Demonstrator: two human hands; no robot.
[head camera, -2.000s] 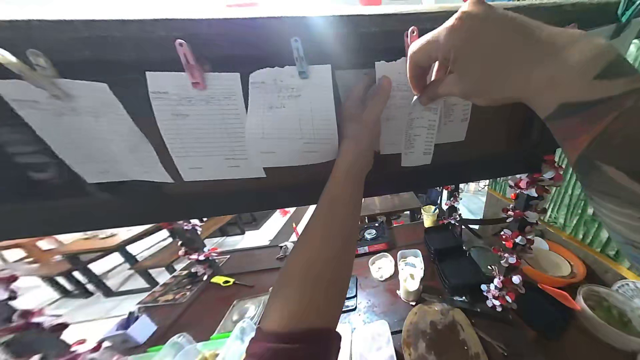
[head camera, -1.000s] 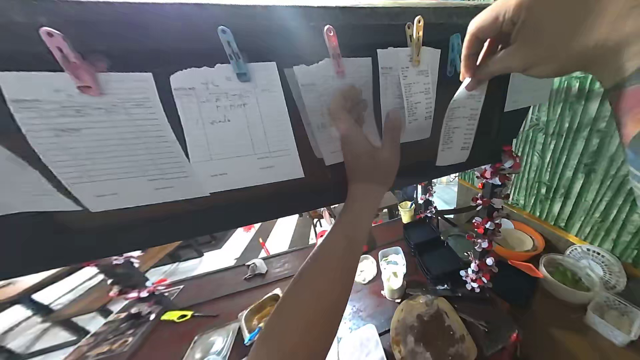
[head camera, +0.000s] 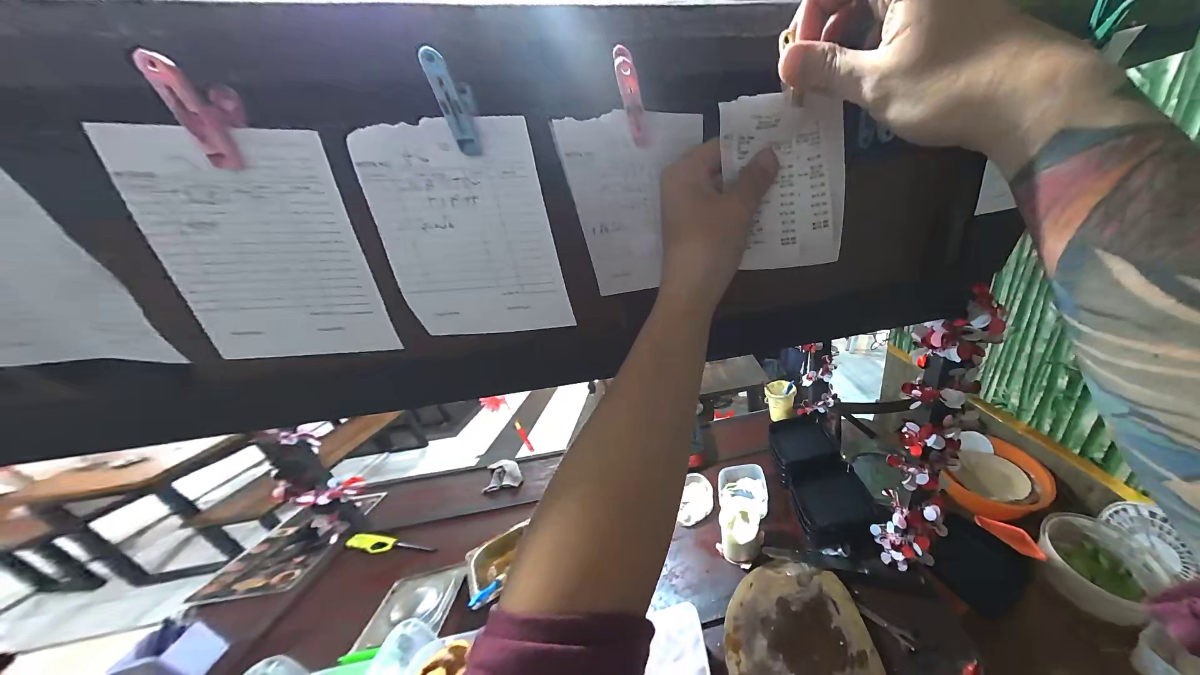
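Several paper slips hang by plastic clothespins from a dark board. My left hand pinches the left edge of a printed receipt between thumb and fingers. At the receipt's top edge, my right hand grips a yellowish clothespin, mostly hidden by the fingers. Left of the receipt hangs a handwritten slip under a pink clothespin. Farther left are a lined slip under a blue clothespin and another under a pink clothespin. A blue clothespin shows below my right hand.
The dark board spans the view above a wooden counter. Below are a round wooden chopping board, plastic tubs, a yellow lighter, black containers, an orange basin and a flower-wrapped post.
My right hand has moved from the far-right receipt, held a second ago, to the clothespin of the receipt on its left. My left hand has taken hold of that receipt's edge.
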